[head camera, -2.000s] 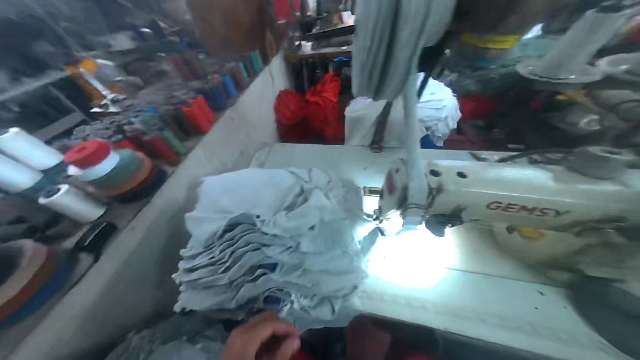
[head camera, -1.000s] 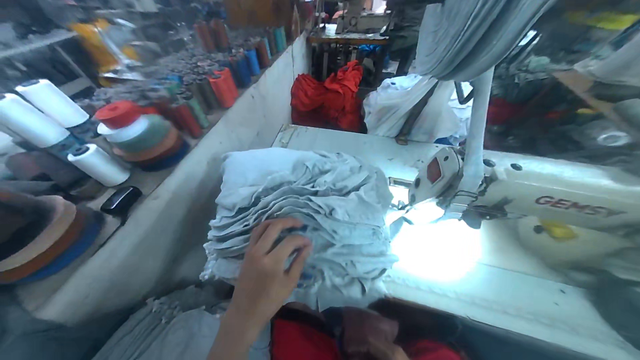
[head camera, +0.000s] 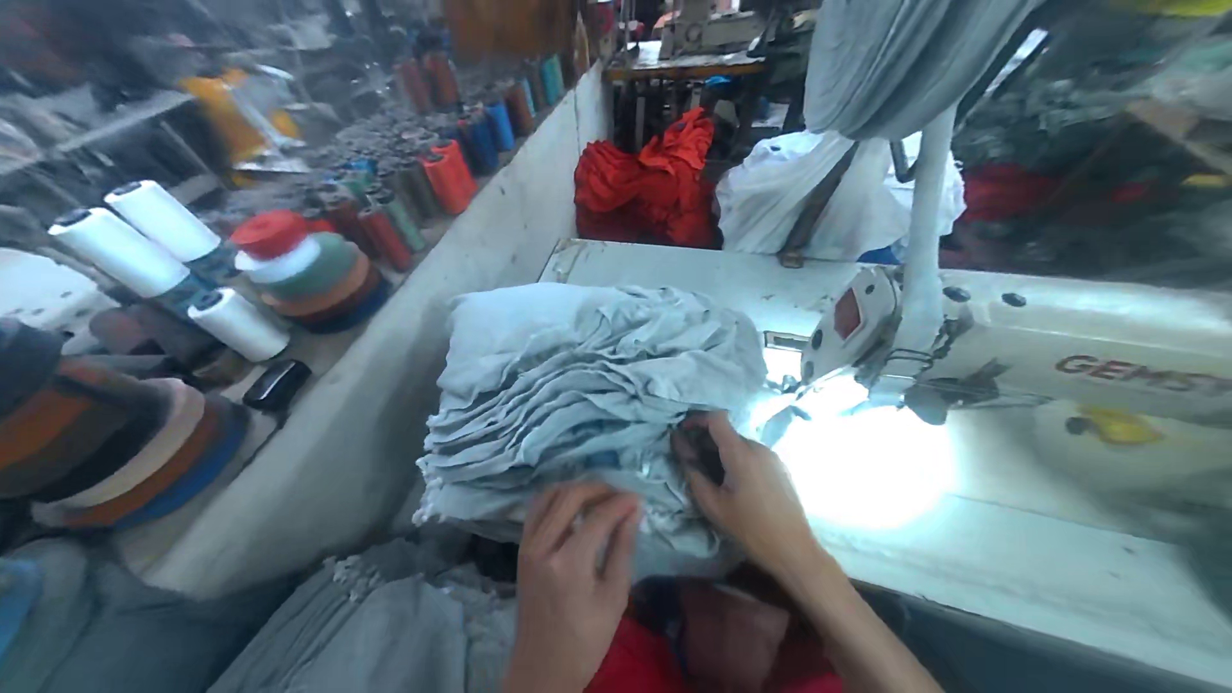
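A thick stack of light grey fabric pieces (head camera: 577, 375) lies on the sewing table, left of the lit needle area of a Gemsy sewing machine (head camera: 1088, 356). My left hand (head camera: 577, 539) is at the stack's near edge with its fingers bent; whether cloth is between them is unclear. At the stack's right side my right hand (head camera: 736, 472) has thumb and fingers around a small dark item, too blurred to identify. More grey cloth (head camera: 385, 626) hangs below the table's near edge.
A low wall (head camera: 414, 337) borders the left side, with white thread cones (head camera: 125, 250) and rolls of coloured tape (head camera: 308, 265) beyond it. Red cloth (head camera: 650, 183) and a white bag (head camera: 828, 192) are behind the table. Grey fabric (head camera: 895, 58) hangs above the machine.
My right hand has come up from the table's near edge to the stack's right side. My left hand, on top of the stack one second ago, is now at its near edge.
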